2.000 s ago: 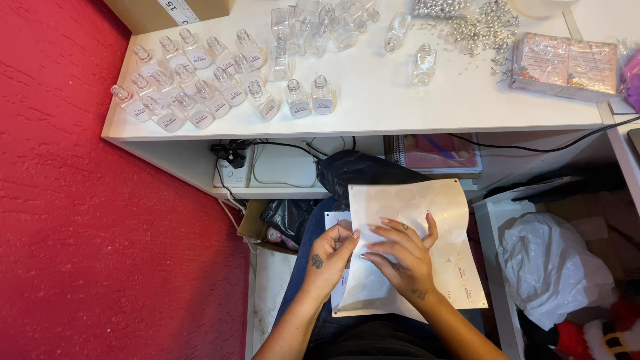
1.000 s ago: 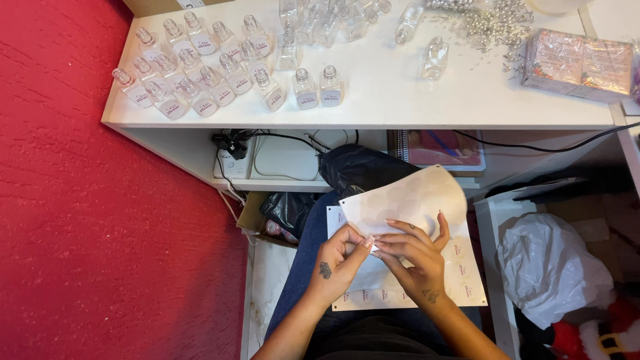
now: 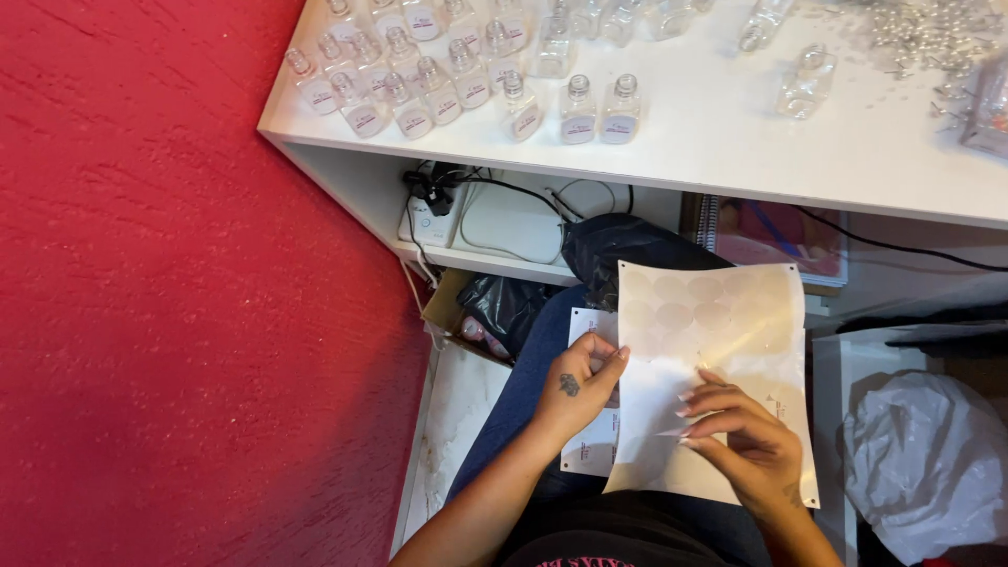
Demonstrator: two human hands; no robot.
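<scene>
On my lap lies a sticker sheet (image 3: pixel 709 339) with rows of blank round spots and a few printed labels at its right side. My left hand (image 3: pixel 575 382) pinches the left edge of this sheet between thumb and fingers. Over the lower part of the sheet, my right hand (image 3: pixel 740 441) holds a small peeled sticker (image 3: pixel 672 432) between thumb and index finger. A second label sheet (image 3: pixel 587 445) lies partly under the first. Small clear bottles with labels, one being a bottle (image 3: pixel 579 114) near the table's front edge, stand in a group on the white table.
Unlabelled clear bottles, such as one lying bottle (image 3: pixel 806 83), and a pile of silvery pieces (image 3: pixel 929 39) are on the white table (image 3: pixel 709 142). Below are cables, a spiral notebook (image 3: pixel 776 236) and an open box (image 3: pixel 445 303). A white plastic bag (image 3: pixel 925 465) sits at right.
My hands were together over the sheet one second ago; now they are apart, the left at the sheet's edge and the right with a sticker. The sheet's upper part has flattened out.
</scene>
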